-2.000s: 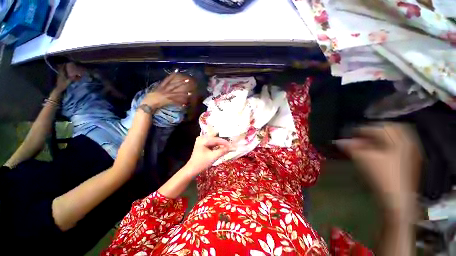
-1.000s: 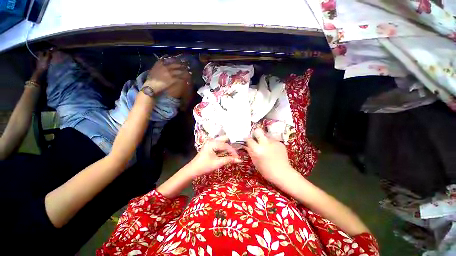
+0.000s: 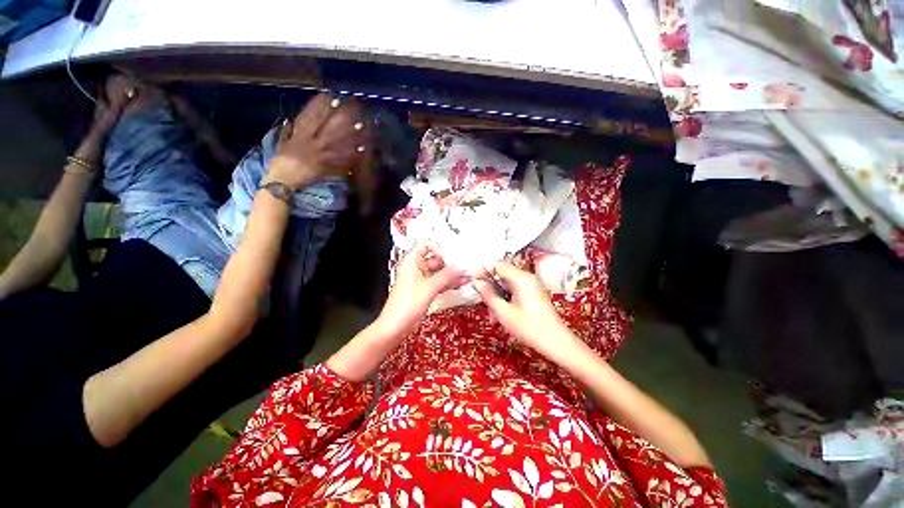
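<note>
The garment piece (image 3: 466, 203), white cloth with red-pink flowers, lies bunched on my lap over the red leaf-print dress. My left hand (image 3: 421, 288) pinches the cloth at its near edge. My right hand (image 3: 517, 303) is close beside it, thumb and fingertips bent together at the same edge, almost touching the left fingertips. Whether a needle, thread or button is between the right fingertips is too small to tell.
A white table (image 3: 377, 30) runs across the top. A heap of floral cloth (image 3: 763, 89) hangs over its right edge. Dark bags (image 3: 803, 317) and more floral cloth (image 3: 852, 446) lie at lower right. A person in blue jeans (image 3: 164, 179) sits at left, hands on the knees.
My right hand came in from the far right to the cloth and stays beside my left hand. The cloth's upper part has shifted and folded differently. My left hand stays at the near edge.
</note>
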